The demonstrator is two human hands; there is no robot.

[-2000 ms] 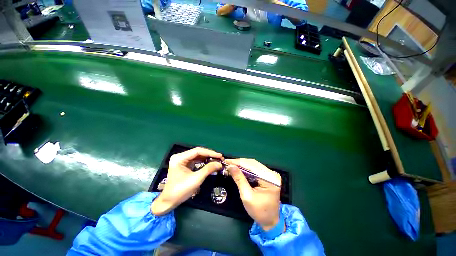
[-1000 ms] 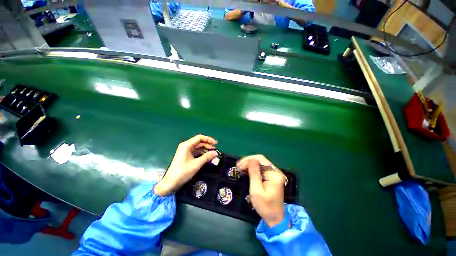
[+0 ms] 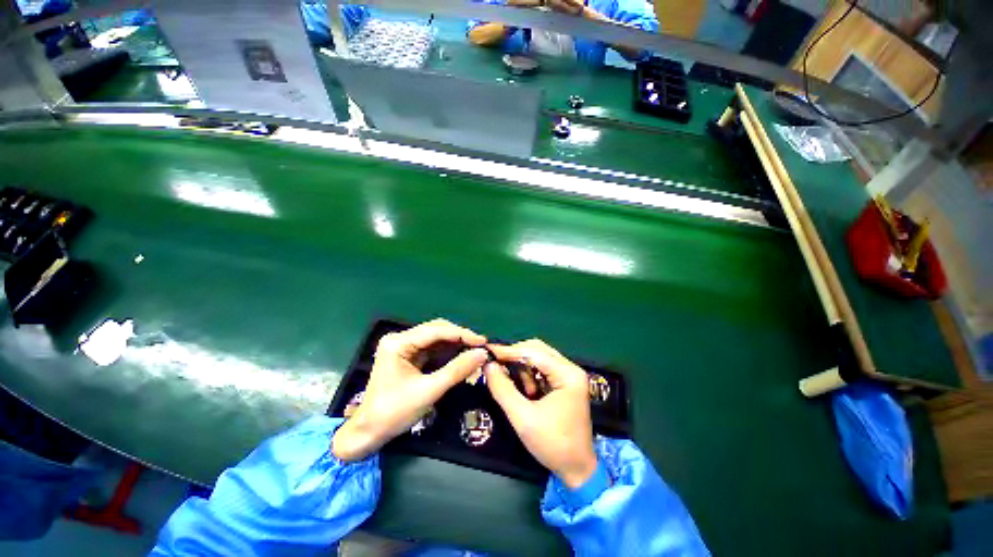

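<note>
A black compartment tray lies on the green bench under both my hands. Round shiny metal pieces sit in its pockets; one shows between my wrists and another at the right end. My left hand and my right hand meet over the tray's middle, fingertips together on a small round metal piece, mostly hidden by the fingers. Whether my right hand also holds a slim tool cannot be told.
A small black open box and a second black tray stand at the left. A white scrap lies near them. At right are a wood-edged shelf, a red bin and a blue bag. People in blue sleeves sit opposite.
One second ago my hands were apart, the left holding a round piece and the right over the tray. My right hand has moved left and its fingertips now meet my left ones at the piece.
</note>
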